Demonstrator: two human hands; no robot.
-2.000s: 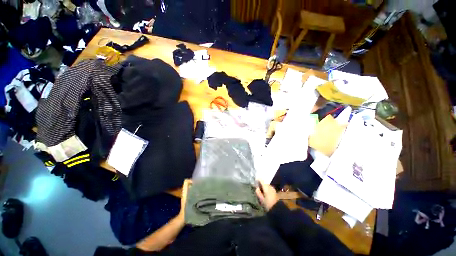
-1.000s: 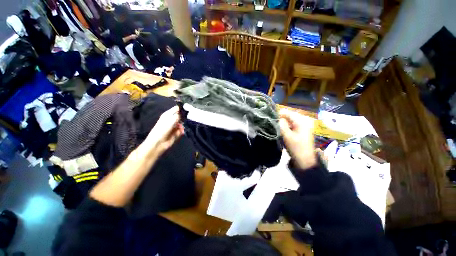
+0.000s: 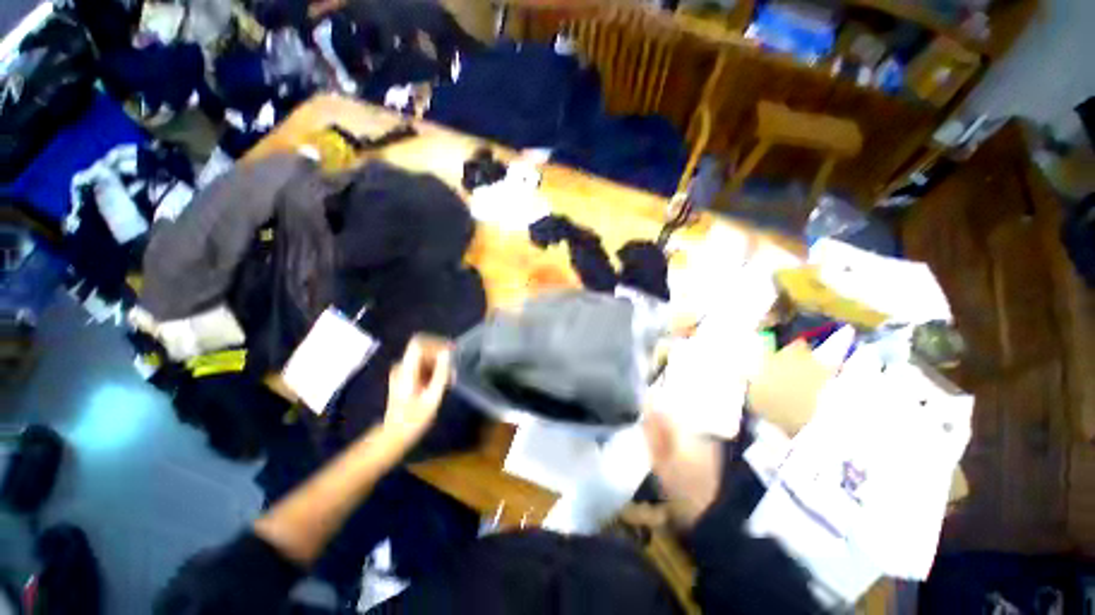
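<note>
A clear polybag (image 3: pixel 564 342) with the folded grey-green garment inside is held above the table, blurred by motion. Its near side looks dark, like an opening or shadow. My left hand (image 3: pixel 420 382) pinches the bag's left corner between thumb and fingers. My right hand (image 3: pixel 682 463) is blurred at the bag's lower right corner; its fingers are partly hidden but seem to grip the edge. White paper sheets (image 3: pixel 546 457) lie on the table below the bag.
The wood table (image 3: pixel 504 252) bears a checked jacket (image 3: pixel 216 234) and black garment (image 3: pixel 402 228) with a white card (image 3: pixel 330 358) at left. Black scraps (image 3: pixel 588 252) lie mid-table, papers (image 3: pixel 895 439) at right. A wooden stool (image 3: pixel 799 138) stands beyond.
The bagged garment has come down from its raised, tilted position, and both hands have lowered with it. The black material seen under it a second ago no longer shows. The view has tilted down.
</note>
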